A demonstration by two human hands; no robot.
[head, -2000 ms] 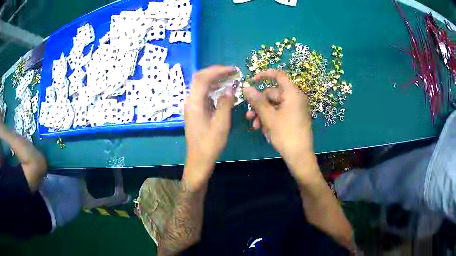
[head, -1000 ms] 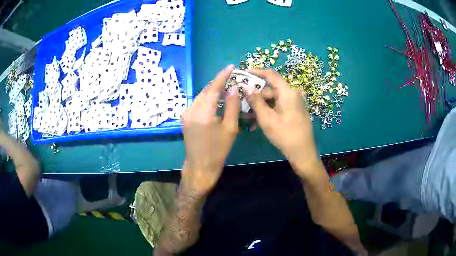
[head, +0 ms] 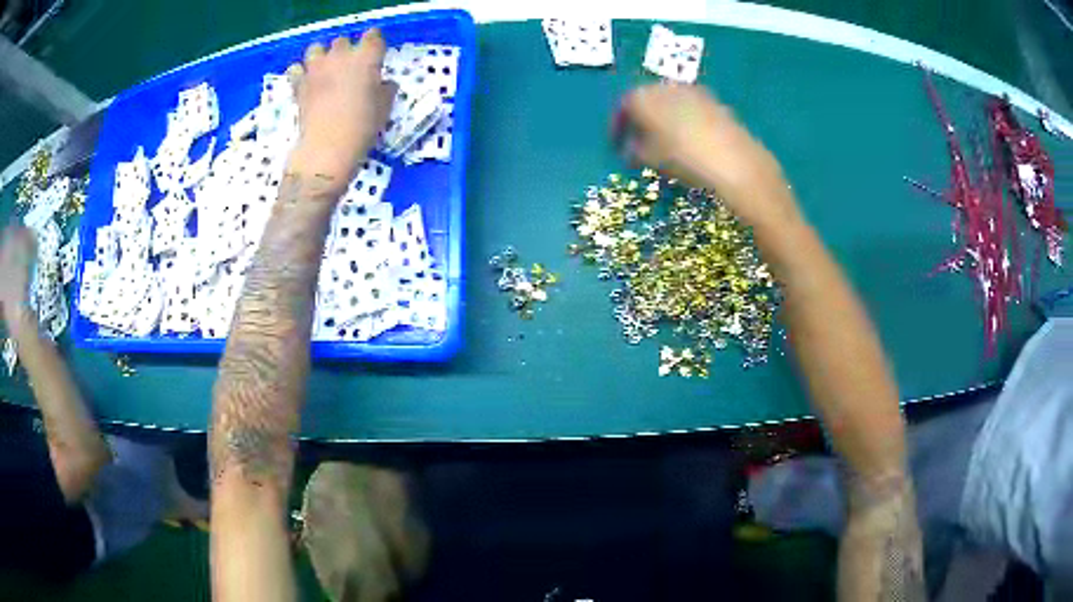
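Observation:
Small white plates with dark holes point(head: 253, 194) lie heaped in a blue tray point(head: 461, 235) on the left. My left hand point(head: 341, 100) is over the heap at the tray's far side, back of the hand up; its fingertips are hidden, so a grip cannot be told. My right hand point(head: 677, 124) is beyond the pile of gold and silver fittings point(head: 694, 271), fingers curled and blurred; whether it holds anything cannot be told. Two white plate groups lie at the table's far side, one point(head: 579, 42) left of the other point(head: 674, 54).
A small cluster of fittings point(head: 524, 282) lies between tray and pile. Red strips point(head: 982, 223) lie at the far right. Another person's arm point(head: 53, 365) is at the left edge, near more plates and fittings. A person's light-blue clothing point(head: 1030, 435) is at the right edge.
My hands were together holding a white plate; now they are apart, the left over the tray and the right beyond the fittings. More of the far plates shows.

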